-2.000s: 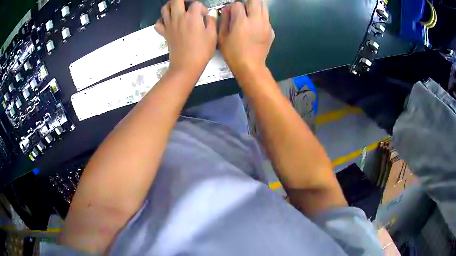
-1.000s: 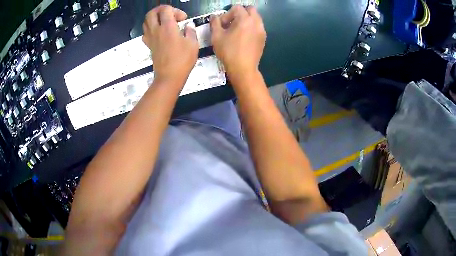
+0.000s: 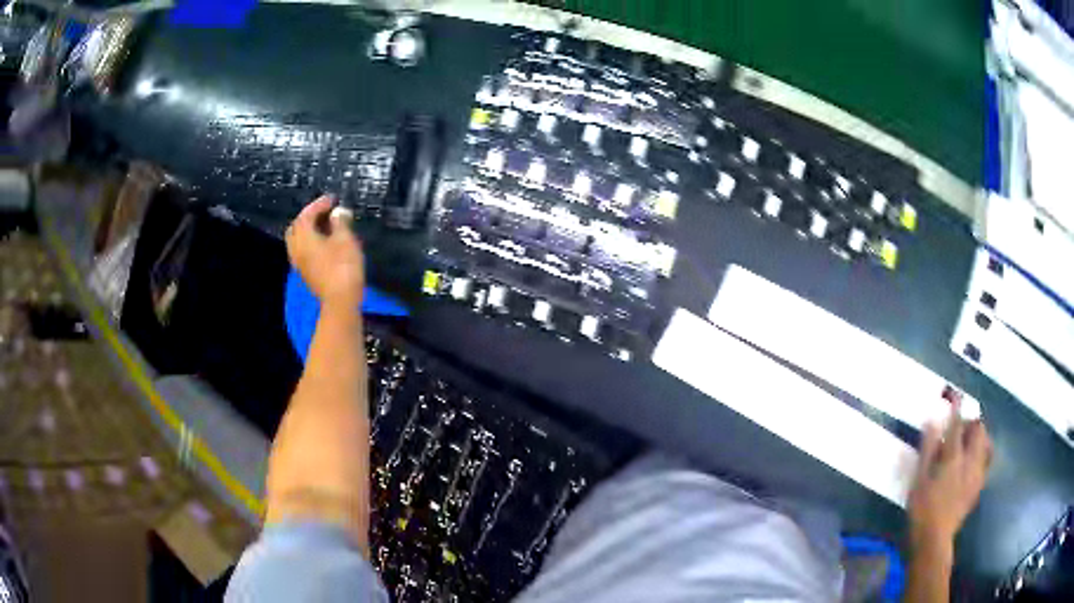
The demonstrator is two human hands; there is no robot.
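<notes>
Two long white panels lie side by side on the dark bench at right, an upper one and a lower one. My right hand is at their right end, fingers on or just over the white surface. A small dark spot shows at its fingertips. My left hand is far left at the bench's front edge, fingers curled, beside a black sheet with a fine grid. A small pale spot shows at its fingertips; whether it is held is unclear.
Circuit board assemblies lie in rows between my hands. A parts tray sits below the bench edge, near a blue stool. Stacked white panels are at far right. A round silver-white item and green conveyor are behind.
The view has swung left. My hands, earlier close together on the upper panel, are now far apart: left by the black grid sheet, right still at the panels' right end.
</notes>
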